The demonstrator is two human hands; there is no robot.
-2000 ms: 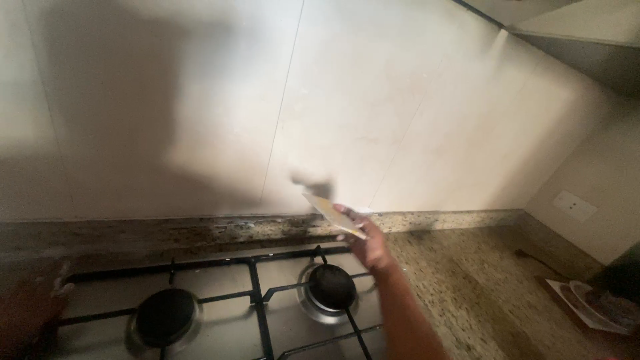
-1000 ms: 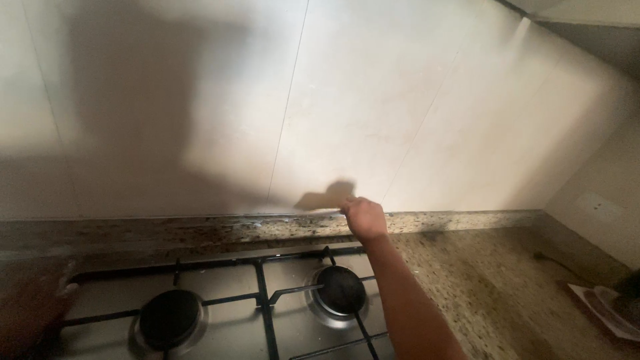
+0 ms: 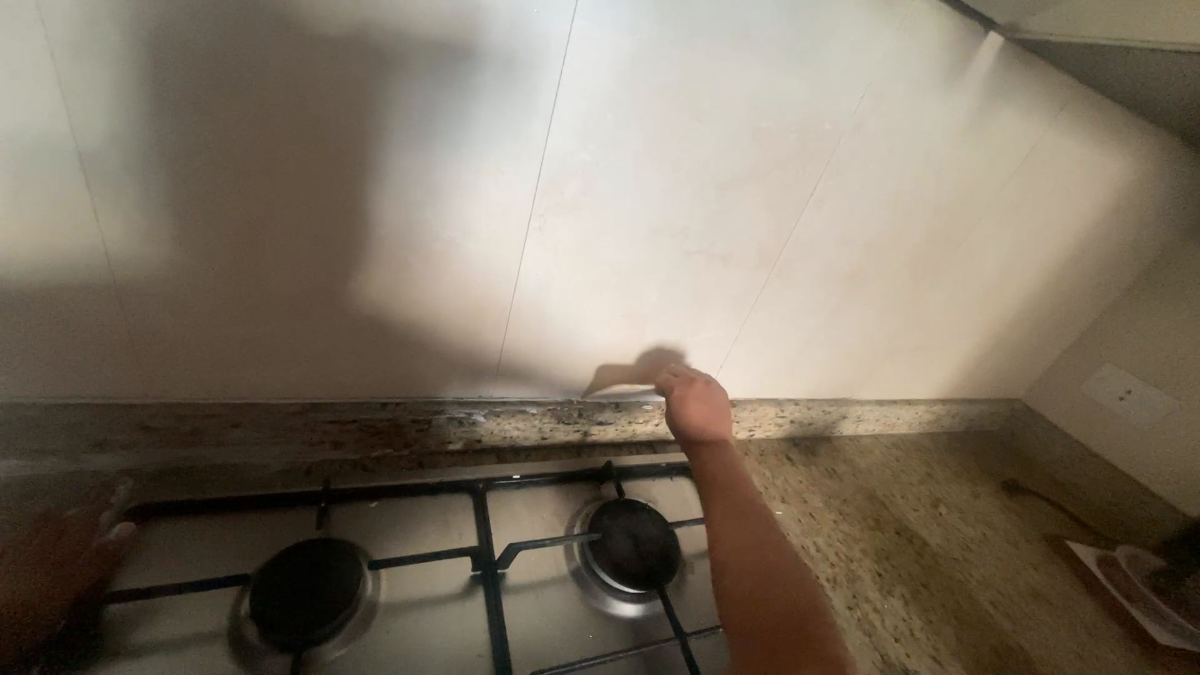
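My right hand (image 3: pixel 696 405) grips a thin flat piece (image 3: pixel 642 389), seen nearly edge-on, whose kind I cannot tell. Hand and piece are at the foot of the pale wall panels (image 3: pixel 637 234), just above the granite backsplash strip (image 3: pixel 469 422), and cast a shadow on the wall. Whitish smears lie on the strip left of the hand. In dim light at the lower left edge is my left hand (image 3: pixel 80 553), beside the gas cooktop (image 3: pixel 422 525); whether it holds anything is unclear.
Black pan supports (image 3: pixel 486 581) and two burners (image 3: pixel 307 593) (image 3: pixel 633 544) lie below my hands. A granite counter (image 3: pixel 900 525) runs to the right, with a dark cord (image 3: pixel 1059 506) and a flat white-edged item (image 3: pixel 1125 595). A wall outlet (image 3: pixel 1128 392) sits on the side wall.
Two seconds ago my right hand held the flat piece tilted, with its broad face showing, away from the wall's foot. Now the piece lies nearly level along the wall's lower edge.
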